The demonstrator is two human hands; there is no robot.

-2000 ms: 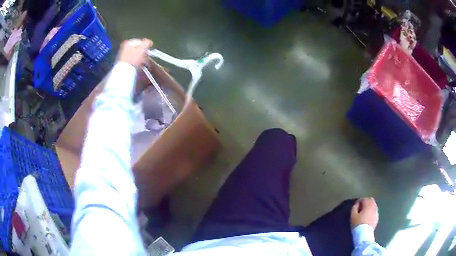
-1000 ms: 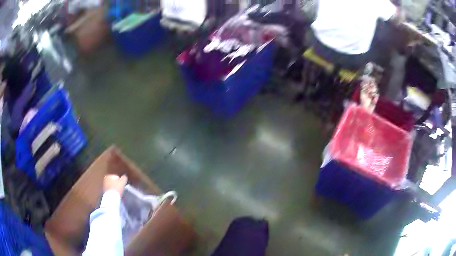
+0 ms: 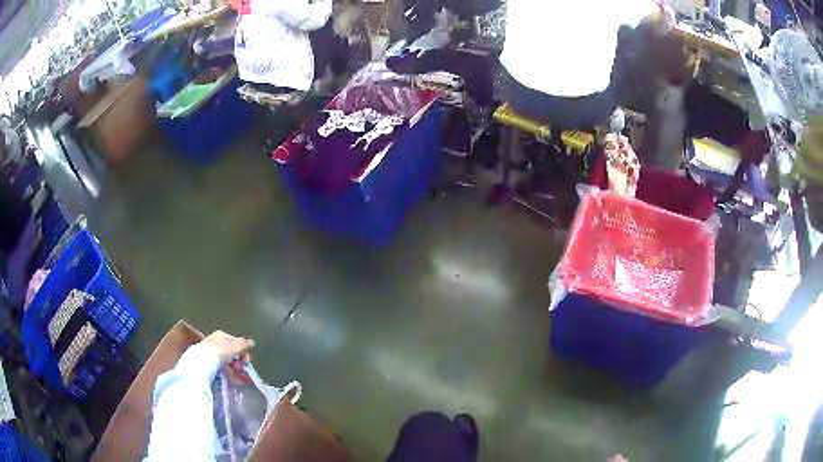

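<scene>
My left hand (image 3: 232,350) is at the lower left, over an open brown carton (image 3: 293,438). It is closed on a white plastic hanger (image 3: 267,388). The hanger's hook points right, near the carton's rim, and its lower part is hidden. Crumpled clear and white plastic (image 3: 236,417) shows inside the carton, below my hand. Only a small sliver of my right hand (image 3: 618,458) shows at the bottom edge, so its fingers cannot be read.
A red basket (image 3: 636,257) under clear film sits on a dark blue bin at right. A blue bin (image 3: 365,194) holds maroon cloth ahead. A blue crate (image 3: 99,307) stands at left. Seated people (image 3: 559,50) are along the benches. My knee (image 3: 438,438) shows below.
The view has swung up, showing more of the aisle ahead. My left hand still holds the hanger, now low at the carton rather than raised beside it. My right hand has almost left the picture.
</scene>
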